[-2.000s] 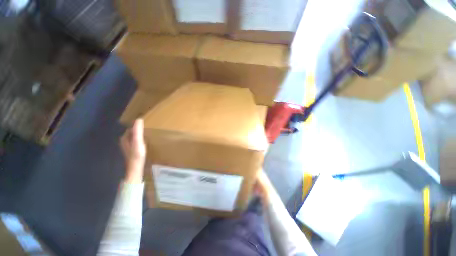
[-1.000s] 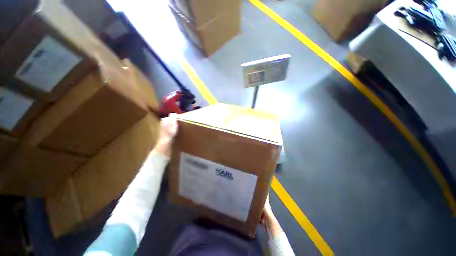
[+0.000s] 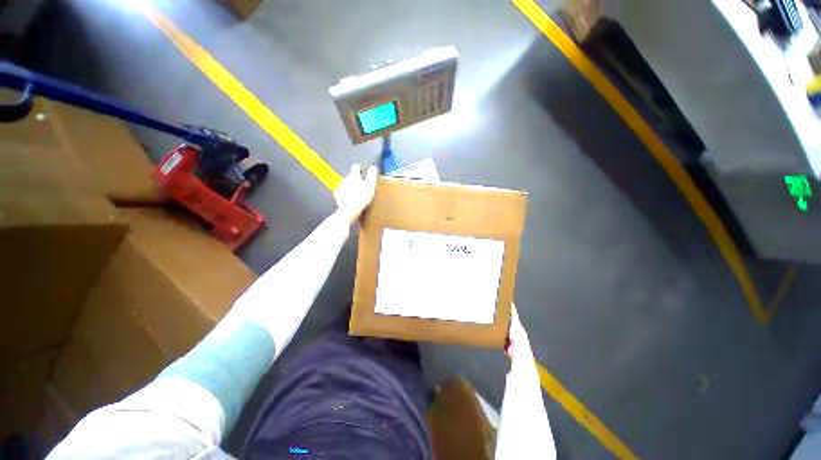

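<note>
A sealed brown shipping carton [image 3: 443, 329] is held in front of me, its white shipping label facing me. My left hand [image 3: 356, 191] grips the carton's upper left edge. My right hand [image 3: 515, 334] is at its lower right side, mostly hidden behind the edge. The scale indicator [image 3: 394, 95] stands just beyond the carton, its display lit cyan. A small pale part of the platform scale [image 3: 416, 171] shows behind the carton's top edge; the rest is hidden, so I cannot tell whether the carton touches it.
A red pallet jack [image 3: 209, 199] with a blue bar is at the left, beside stacked cartons [image 3: 171, 260]. A white work table [image 3: 666, 54] is at the upper right. Yellow lane lines [image 3: 257, 110] cross the grey floor. Another carton [image 3: 457, 422] is low, near my apron.
The view has turned right, away from the stack and towards the scale. The carton, still held in both hands, is now in front of the indicator, and its top face no longer shows.
</note>
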